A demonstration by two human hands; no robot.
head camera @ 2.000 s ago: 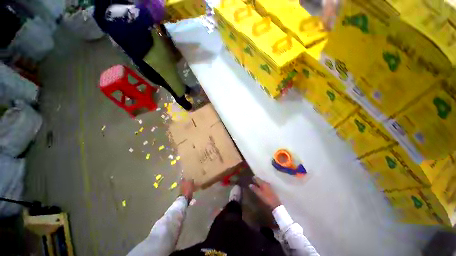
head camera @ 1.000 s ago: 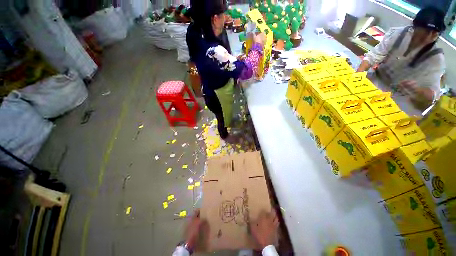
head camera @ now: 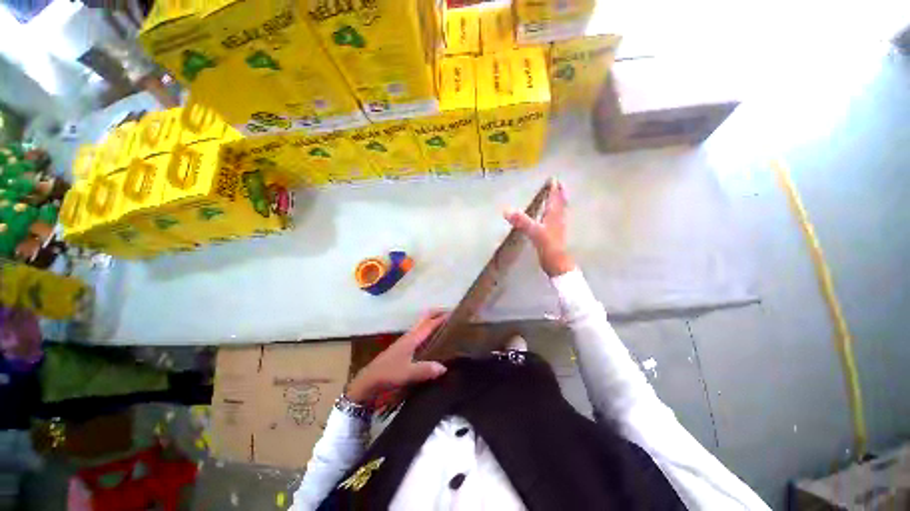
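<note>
A flat brown carton blank (head camera: 484, 281) is seen nearly edge-on, slanting over the table's near edge. My left hand (head camera: 401, 361) holds its lower end near my body. My right hand (head camera: 547, 232) holds its upper far end, thumb apart on the near side. The tape gun (head camera: 384, 271), with an orange ring and blue body, lies on the pale table (head camera: 329, 235) left of the blank. More flat brown cartons (head camera: 289, 399) lie low beside the table at lower left.
Yellow "RELAX & RICH" boxes (head camera: 399, 145) stand stacked along the table's far side. A closed brown carton (head camera: 664, 105) sits at the far right. A red stool (head camera: 135, 484) and part of another person (head camera: 105, 371) are at lower left. Another carton (head camera: 858, 489) is at lower right.
The view has turned right, towards the table. My hands have moved from the low stack of cartons to over the table edge, now with a flat blank between them.
</note>
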